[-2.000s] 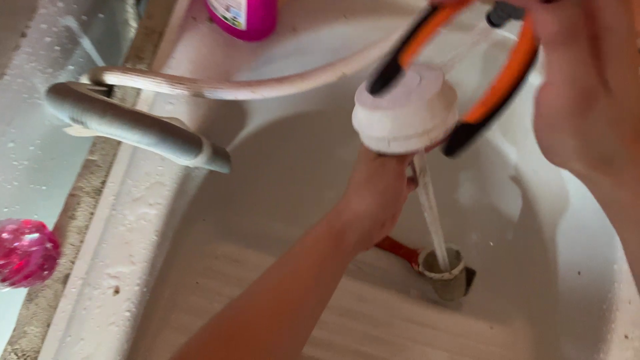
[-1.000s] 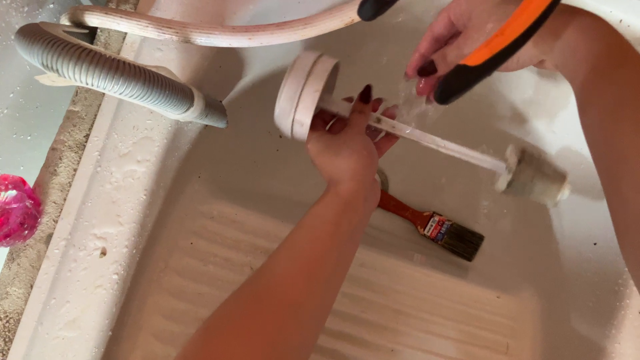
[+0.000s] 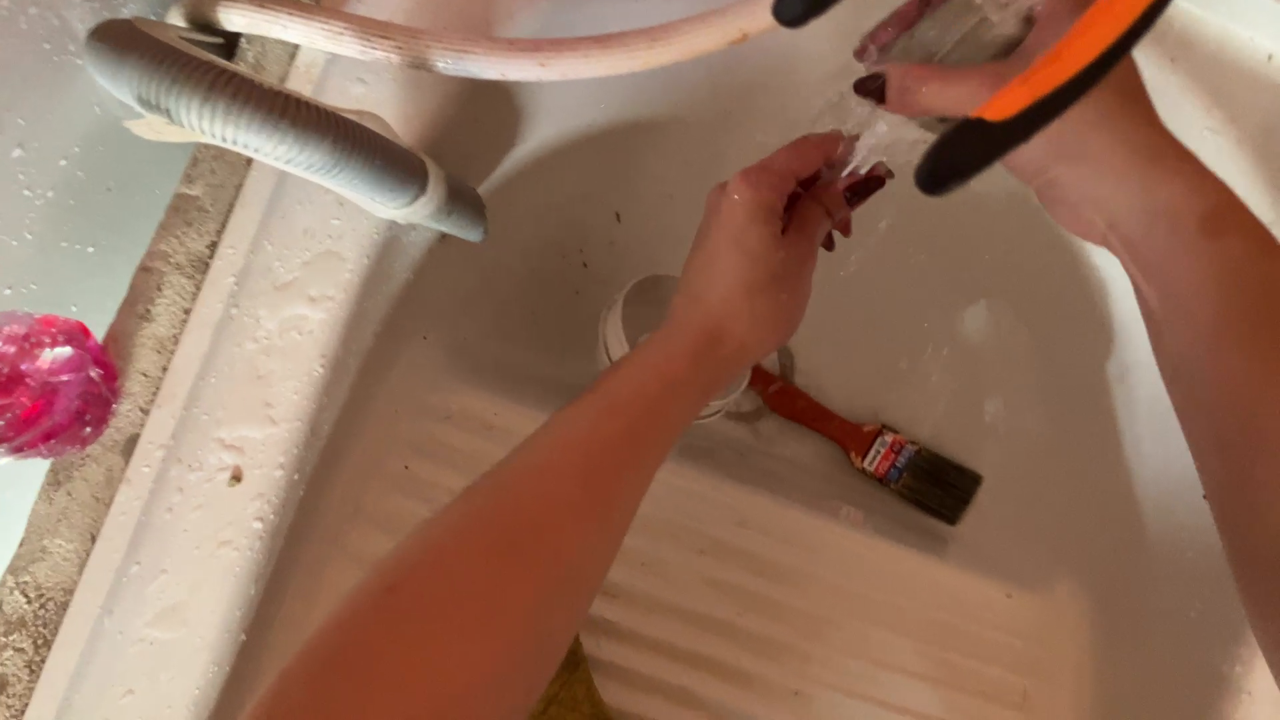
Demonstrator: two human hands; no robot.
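Observation:
Near the upper right, my right hand [image 3: 1030,110] is closed around a greyish, wet object [image 3: 955,40], partly cut off by the top edge. Pliers or a similar tool with orange and black handles [image 3: 1060,80] appear in front of that hand; how they are held cannot be told. My left hand [image 3: 765,240] is just below, fingers curled under splashing water, and whether it grips anything is unclear. Behind the left forearm lies a round white plastic part [image 3: 625,315], partly hidden. A paintbrush [image 3: 850,430] with a red handle and dark bristles rests beside it on the tub floor.
A grey corrugated drain hose [image 3: 280,130] hangs over the tub's left rim [image 3: 190,520]. A pale hose [image 3: 520,55] crosses the top. A pink shiny object [image 3: 50,385] is at the left edge. Ribbed tub floor [image 3: 850,600] spans the lower part.
The white round part has left my left hand and lies on the tub floor. My left hand has moved up beside my right. The right hand has closed around the greyish object.

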